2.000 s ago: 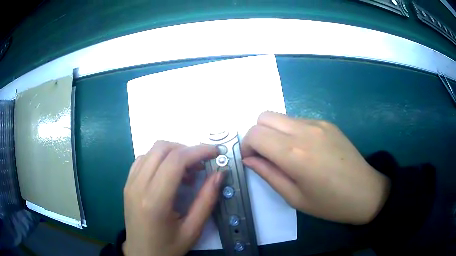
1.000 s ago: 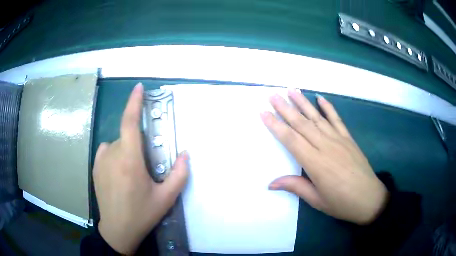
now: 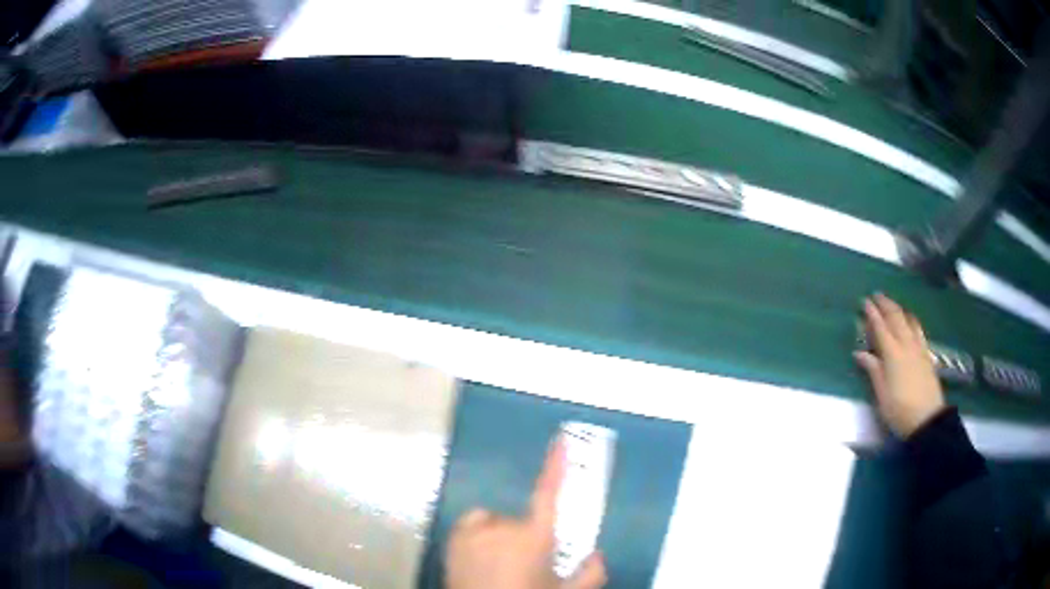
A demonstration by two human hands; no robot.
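Note:
A grey metal fixture bar (image 3: 590, 489) lies near the bottom centre, left of a white paper sheet (image 3: 754, 506), its details washed out by glare. My left hand (image 3: 518, 552) is cut off by the bottom edge, index finger along the bar's left side and thumb at its lower right, holding it. My right hand (image 3: 904, 368) reaches over the green belt at the right, on another fixture bar (image 3: 951, 364) that shows beside the fingers. The hand is blurred and hides its grip.
A beige board (image 3: 334, 449) and clear blister trays (image 3: 115, 391) lie at left. A white rail (image 3: 553, 359) separates bench and belt. Further bars lie on the belt, at left (image 3: 213, 185) and far right (image 3: 1011, 375). A long metallic strip (image 3: 639, 175) rests on the far rail. A dark post stands upper right.
The view has swung, showing more belt and the blister trays. My right hand has left the paper and reached onto the belt. My left hand remains at the bar beside the paper.

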